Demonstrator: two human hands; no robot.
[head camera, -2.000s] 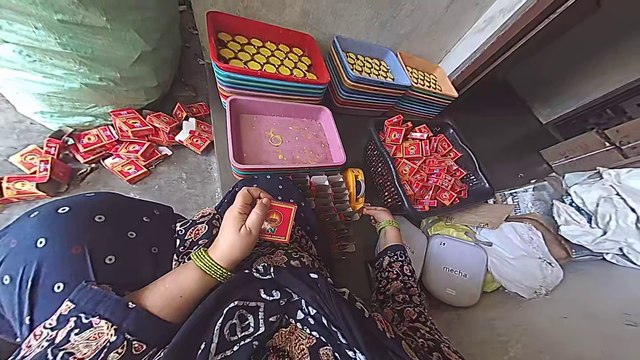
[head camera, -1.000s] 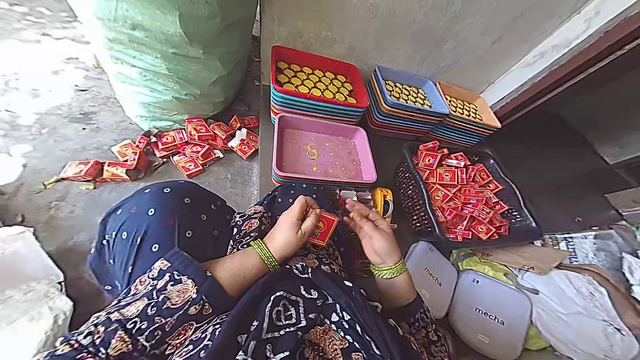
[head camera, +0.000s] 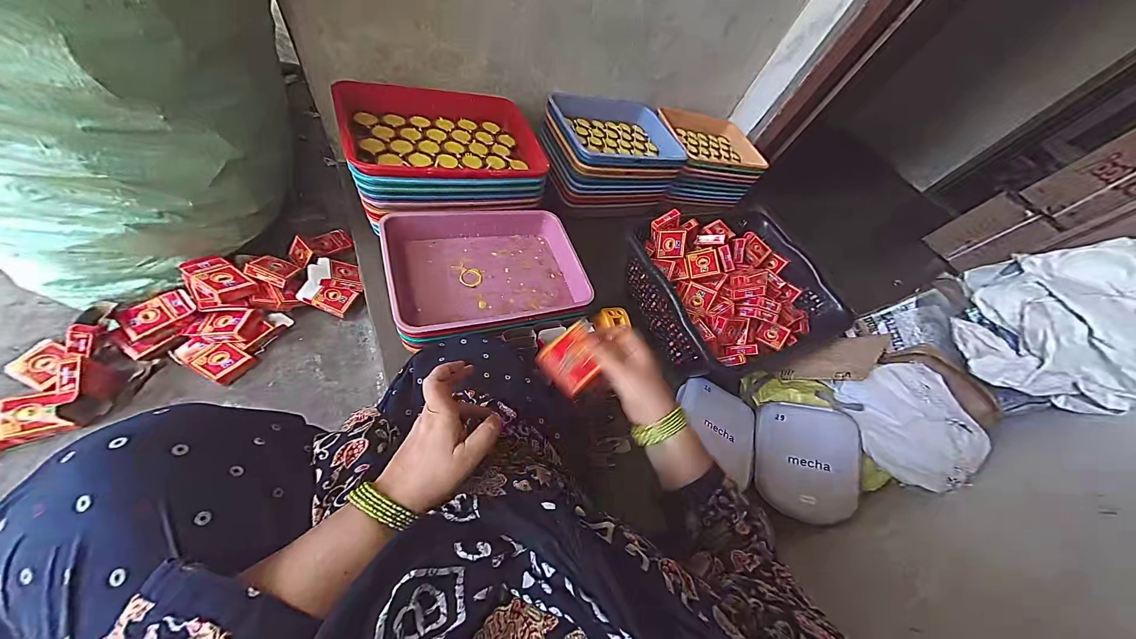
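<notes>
My right hand (head camera: 628, 366) holds a small red printed cardboard box (head camera: 571, 358), blurred by motion, just below the right front corner of the pink plastic tray (head camera: 426, 306). My left hand (head camera: 444, 437) is held over my lap with its fingers apart and nothing in it. A yellow object (head camera: 611, 317), partly covered by my right hand, lies beside the tray. Right of that hand stands a black plastic basket (head camera: 821, 306) heaped with similar red boxes (head camera: 744, 286). In the pink tray lie a yellow ring (head camera: 470, 278) and yellow crumbs.
Stacked trays, topped by a red tray (head camera: 444, 182), a blue tray (head camera: 617, 105) and an orange tray (head camera: 710, 120), hold round yellow pieces. Red boxes (head camera: 222, 324) lie on the floor at left by a green sack (head camera: 133, 133). Grey mecha-marked containers (head camera: 808, 470) and white bags (head camera: 919, 426) lie at right.
The red box was in my left hand; now my right hand has it. My hands, close together one second ago, have moved apart, and the left has let go.
</notes>
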